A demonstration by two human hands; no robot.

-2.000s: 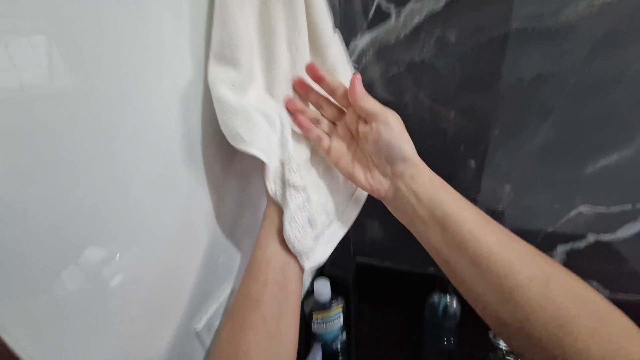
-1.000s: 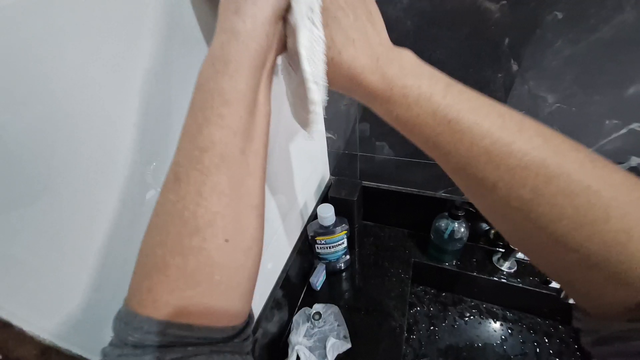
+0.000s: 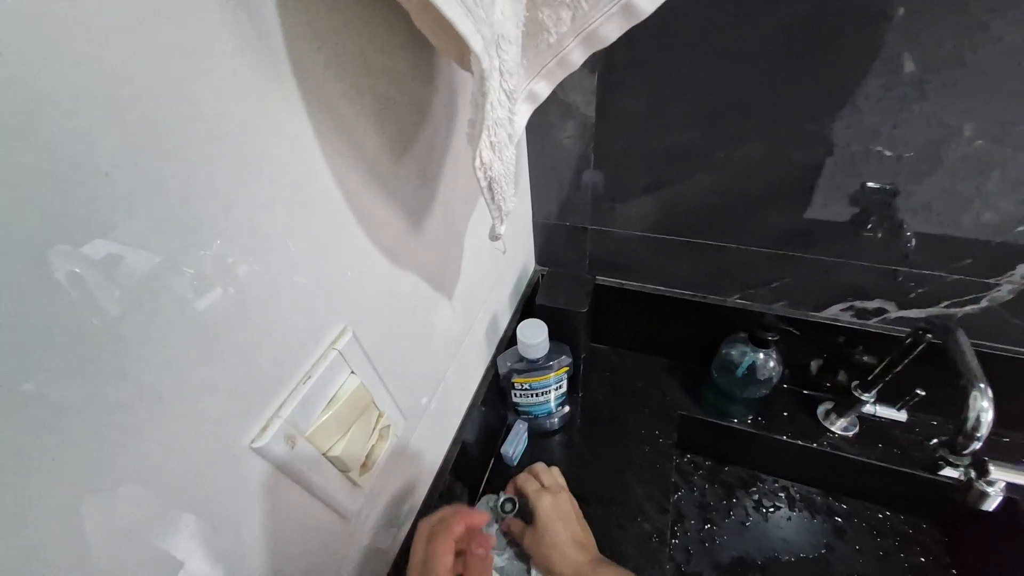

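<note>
Low in the view, my right hand (image 3: 552, 520) has its fingers at a small round-ended item (image 3: 507, 505) that rises from a crumpled clear plastic bag (image 3: 506, 552) on the black counter. My left hand (image 3: 454, 541) is just left of the bag, fingers curled; whether it grips the plastic is not clear. Behind my hands stand a Listerine mouthwash bottle (image 3: 541, 388) with a white cap and a small light-blue box (image 3: 514, 442). A white towel (image 3: 500, 120) hangs above, away from both hands.
A white wall switch plate (image 3: 336, 424) is on the left wall. To the right are a round glass bottle of teal liquid (image 3: 744, 372), a chrome faucet (image 3: 972, 400) and a wet black sink basin (image 3: 768, 520). Dark marbled tile (image 3: 720, 160) covers the back wall.
Both hands have left the towel and moved down to the plastic bag on the counter. The towel now hangs free.
</note>
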